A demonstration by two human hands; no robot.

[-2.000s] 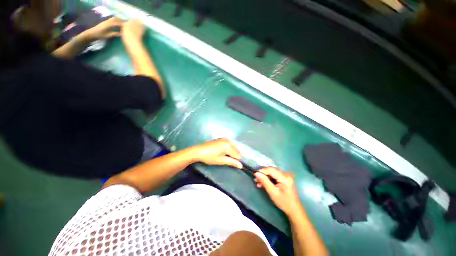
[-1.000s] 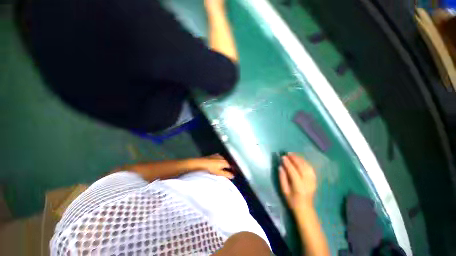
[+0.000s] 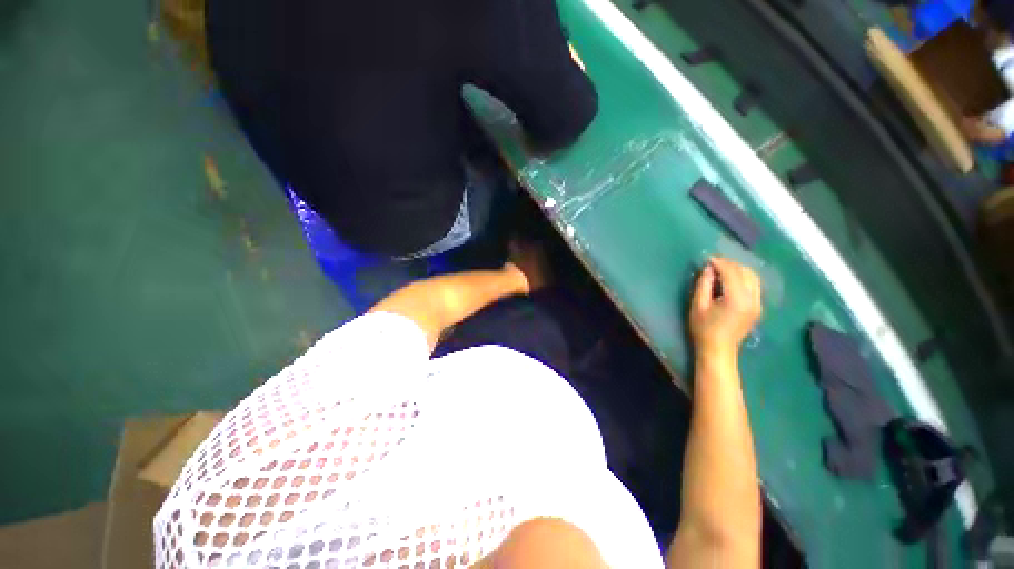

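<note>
My right hand [image 3: 728, 306] rests on the green bench with its fingers curled. A small dark spot shows between thumb and fingers; I cannot tell whether it is a dark piece or shadow. My left hand [image 3: 532, 267] is low beside the bench edge, over my lap, dim and partly lost in shadow; its fingers and anything in them cannot be made out. A small stack of dark blanks [image 3: 725, 213] lies just beyond my right hand. A loose overlapping pile of charcoal blanks [image 3: 854, 400] lies to the right of it.
A black strap [image 3: 928, 472] lies right of the pile. A white rail [image 3: 817, 245] divides the bench [image 3: 634, 222] from the belt, where dark strips [image 3: 803, 175] lie spaced out. A person in black [image 3: 367, 122] sits at left on a blue stool [image 3: 334, 256]. A carton [image 3: 139, 472] stands at lower left.
My hands were together on a dark strip and are now apart. My left hand has moved off the bench to its near edge. The camera view has turned.
</note>
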